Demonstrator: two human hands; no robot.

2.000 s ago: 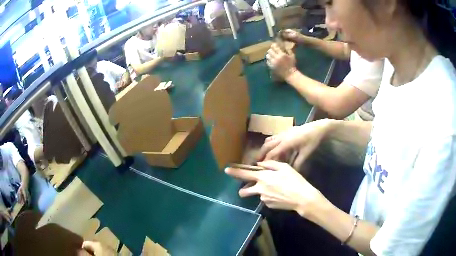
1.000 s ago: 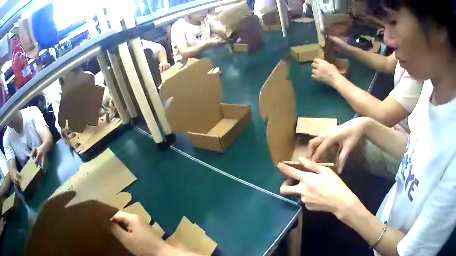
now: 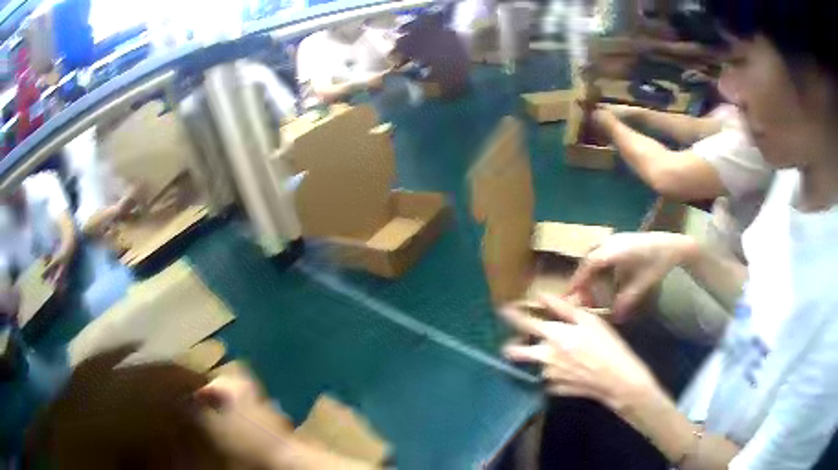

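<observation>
A brown cardboard panel of a part-folded box point(image 3: 110, 413) stands at the lower left, dark, blurred and cut off by the bottom edge. My right hand point(image 3: 243, 413) is at its right edge, with the fingertips closed on it. The hand is blurred and its forearm runs out of the bottom. My left hand is not in view; the panel or the picture's edge may hide it. Flat cardboard blanks point(image 3: 152, 317) lie behind the panel, and a notched flap point(image 3: 340, 431) shows right of my hand.
A neighbour point(image 3: 772, 303) at the right folds a box with a tall upright lid point(image 3: 505, 211). An open box point(image 3: 395, 243) stands by the pale posts point(image 3: 248, 156). More workers with cardboard sit across the green table point(image 3: 368, 353) and farther along it.
Since two seconds ago the view has swung left and down, showing more of my right hand and the panel. In the last second the picture has blurred. The neighbour's hands stay at their box.
</observation>
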